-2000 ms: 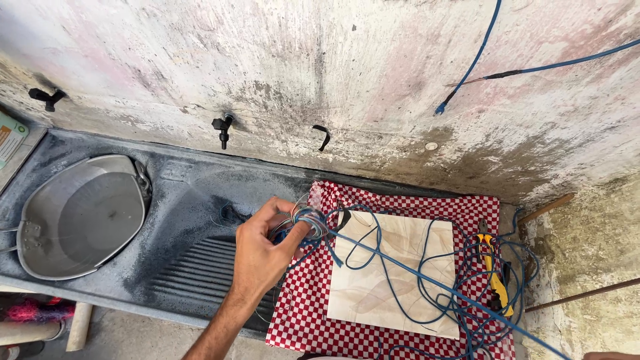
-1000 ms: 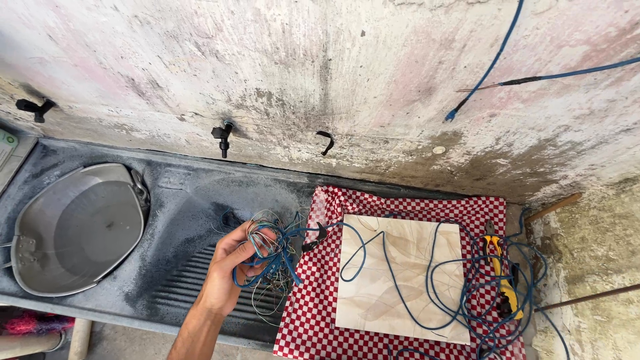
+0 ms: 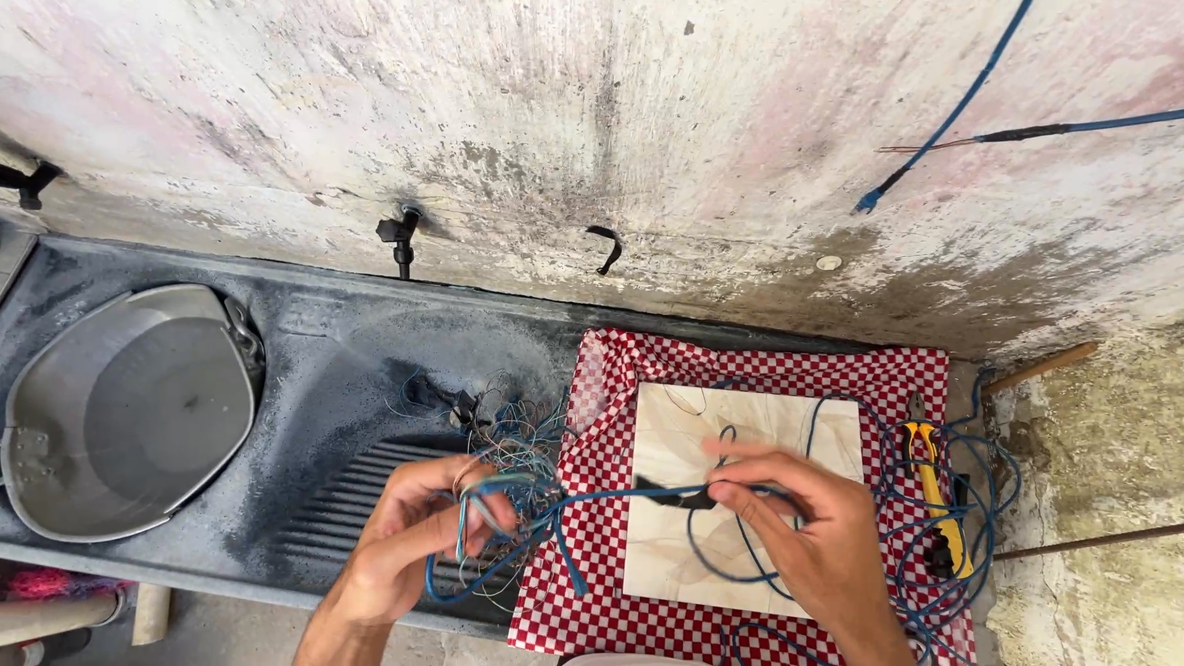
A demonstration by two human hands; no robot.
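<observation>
My left hand (image 3: 416, 536) holds a tangled bunch of thin wires and blue cable (image 3: 504, 495) over the ribbed part of the grey sink. My right hand (image 3: 795, 527) pinches the blue cable (image 3: 620, 493) between thumb and fingers, and the cable runs taut between the two hands. A piece of black tape (image 3: 671, 497) is beside the right fingertips, above a beige tile (image 3: 740, 416). The tile lies on a red-and-white checkered cloth (image 3: 573, 564). More loose thin wires (image 3: 523, 421) lie behind the left hand. Yellow-and-black pliers (image 3: 939, 509) rest among blue cable loops on the right.
A grey metal basin (image 3: 139, 416) of water stands in the sink (image 3: 314, 342) at left. A black tap (image 3: 400, 242) and a black strip (image 3: 606, 250) are on the wall. Two blue cables (image 3: 980, 83) hang at upper right. A wooden stick (image 3: 1045, 367) leans at the right corner.
My right hand has come into view over the tile and now grips the cable. My left hand still holds the tangle. The cable between the hands, slack one second ago, is now taut.
</observation>
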